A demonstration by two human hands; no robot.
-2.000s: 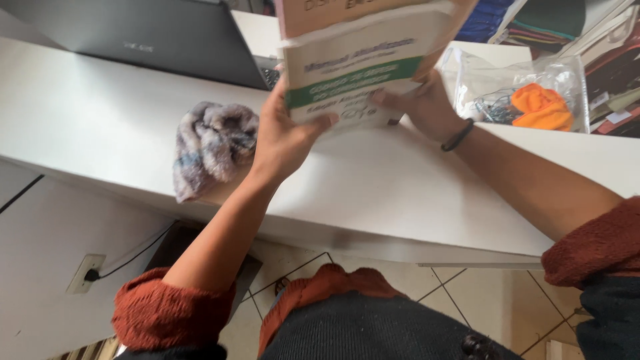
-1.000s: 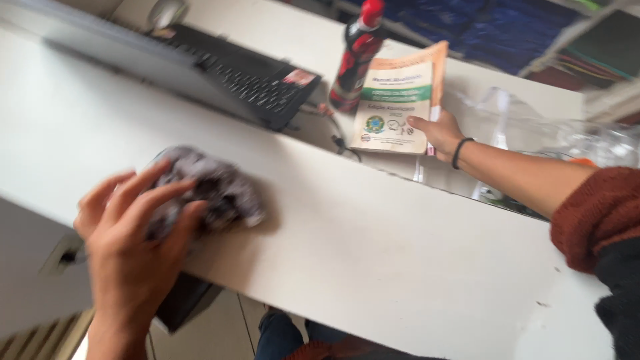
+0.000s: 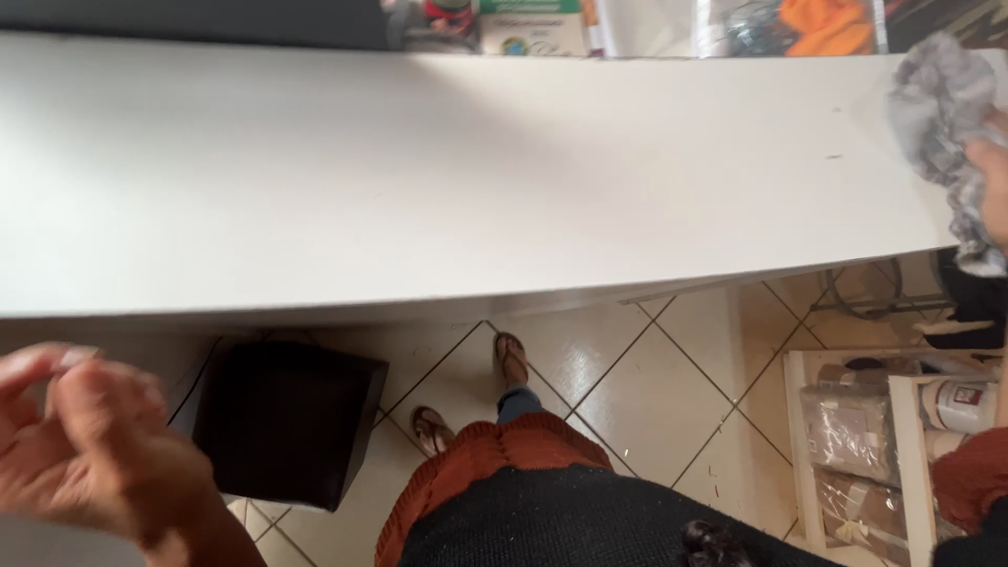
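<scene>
At the right end of the white desktop (image 3: 488, 181), my right hand (image 3: 991, 169) grips a crumpled grey fluffy cloth (image 3: 941, 118); part of the hand is cut off by the view's edge. The cloth hangs partly over the desk's front edge. My left hand (image 3: 94, 441) is at the lower left, below the desk edge, with its fingers curled and a little blurred; nothing shows in it. At the back edge of the desktop lies a book (image 3: 535, 31) with a green band, only its lower part in view.
Behind the desktop are a dark laptop (image 3: 189, 20), the base of a bottle (image 3: 450, 16) and a clear plastic bag with orange fabric (image 3: 827, 27). Below stand a black bin (image 3: 287, 425) and, at right, a shelf (image 3: 906, 472) with packaged goods. Two feet in sandals are on the tiled floor.
The grey cloth, under my left hand at the left a second ago, is now in my right hand at the far right. My right hand has let go of the book. The view has tilted down.
</scene>
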